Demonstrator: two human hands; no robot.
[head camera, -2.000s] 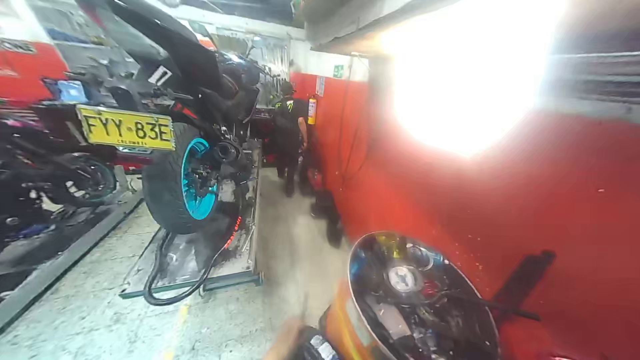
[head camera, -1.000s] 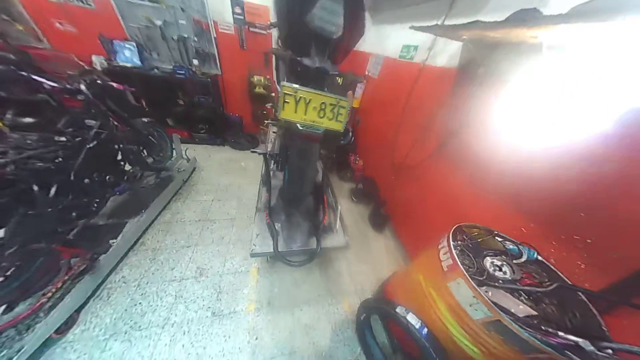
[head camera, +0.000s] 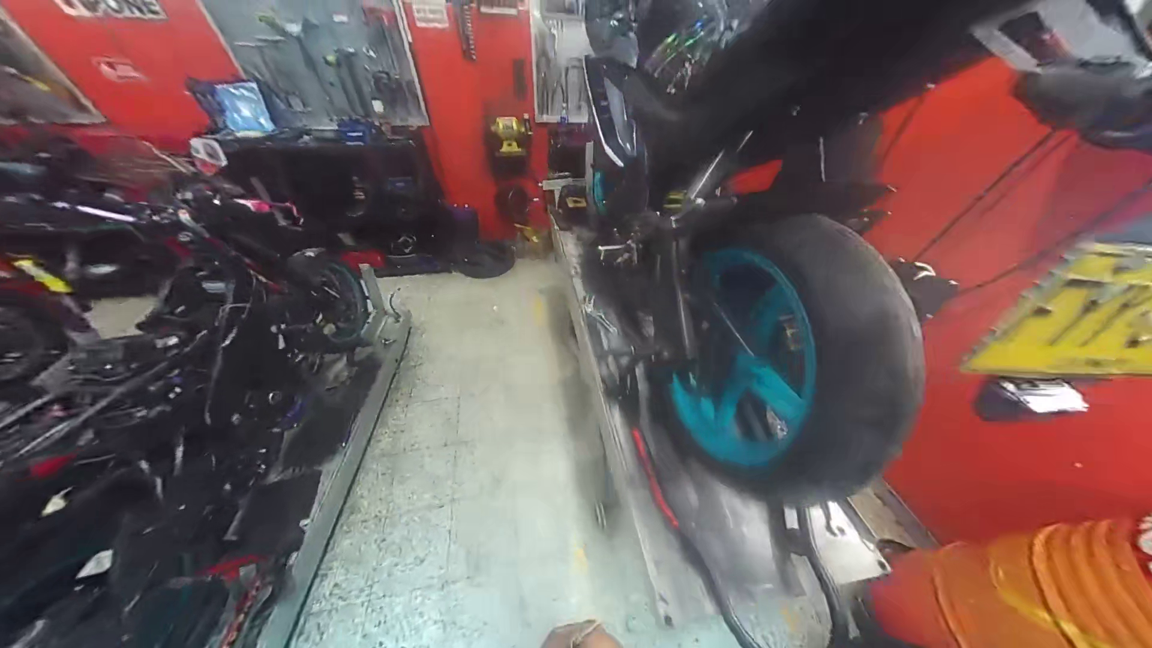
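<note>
A small, skin-toned part of what looks like my left hand (head camera: 580, 635) shows at the bottom edge; its fingers and anything in it are hidden. My right hand is out of view. Nearest ahead on the right stands a motorcycle with a black rear tyre (head camera: 864, 360) and a turquoise wheel rim (head camera: 760, 387), upright on a metal motorcycle lift (head camera: 630, 504). A yellow licence plate (head camera: 1071, 315) bearing writing hangs behind that wheel. A black hose (head camera: 715, 598) and a red strip (head camera: 654, 477) lie along the lift.
Motorcycles (head camera: 207, 297) stand at left, beside a low platform's metal edge (head camera: 351, 477). A tiled floor aisle (head camera: 477, 432) runs between the lifts. An orange drum (head camera: 1017, 585) is at lower right. At the back are a dark workbench (head camera: 315, 180), a tool board (head camera: 315, 54) and a yellow bench grinder (head camera: 510, 133).
The motorcycle with the turquoise rim now appears much nearer and from its rear side, as the view has moved forward. The drum's open top, seen earlier, has left the view.
</note>
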